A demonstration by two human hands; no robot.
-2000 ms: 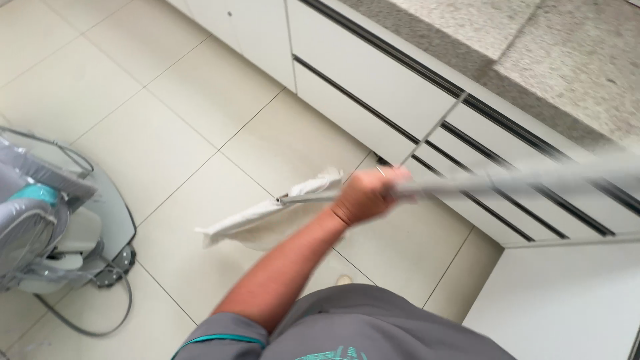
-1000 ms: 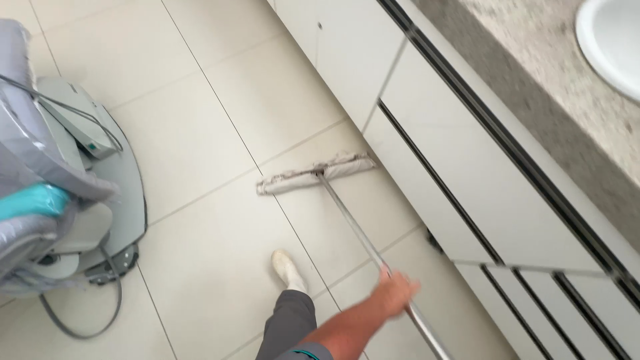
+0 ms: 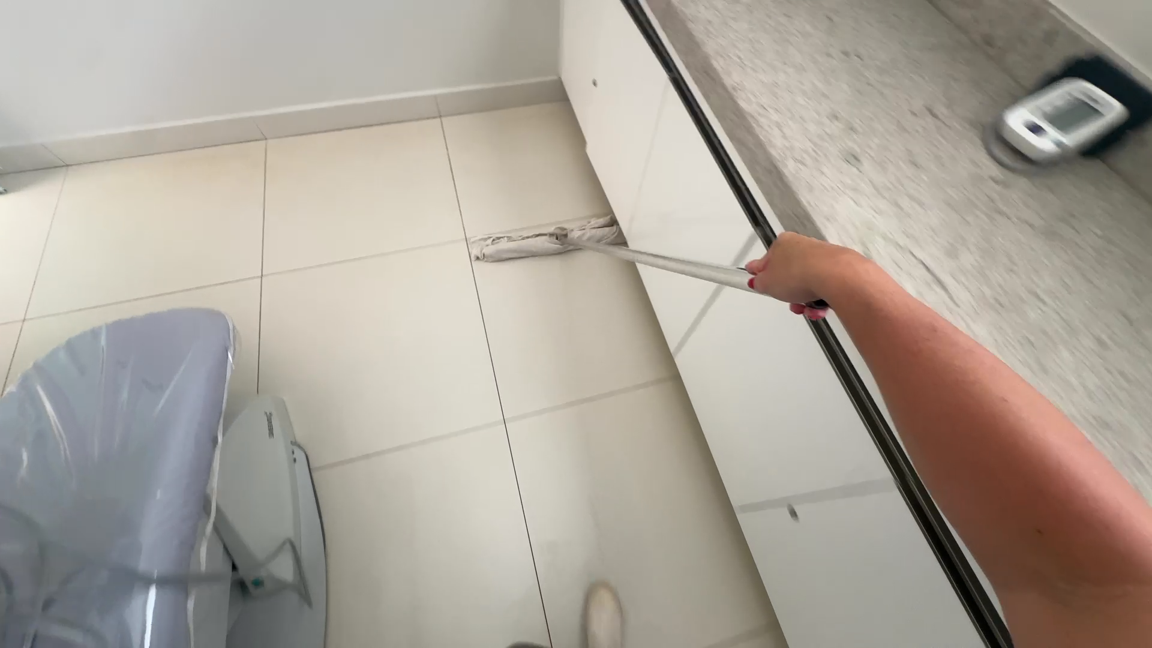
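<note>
My right hand [image 3: 796, 270] is closed around the upper part of a metal mop handle [image 3: 675, 263], in front of the counter's edge. The handle slopes away to the left, down to a flat mop head wrapped in a light, wrinkled cloth [image 3: 540, 241]. That cloth lies on the beige floor tiles, its right end close against the base of the white cabinets. The hand covers the handle's near end. My left hand is not in the picture.
White cabinets [image 3: 792, 405] run beneath a stone countertop [image 3: 864, 135] holding a white electronic device [image 3: 1062, 117]. A plastic-covered padded chair [image 3: 117, 432] with a grey base [image 3: 270, 504] stands at left. The wall's baseboard [image 3: 342, 115] crosses the back.
The mop head has moved forward along the cabinets, toward the far wall. The view has shifted strongly, bringing that wall and the countertop device into sight.
</note>
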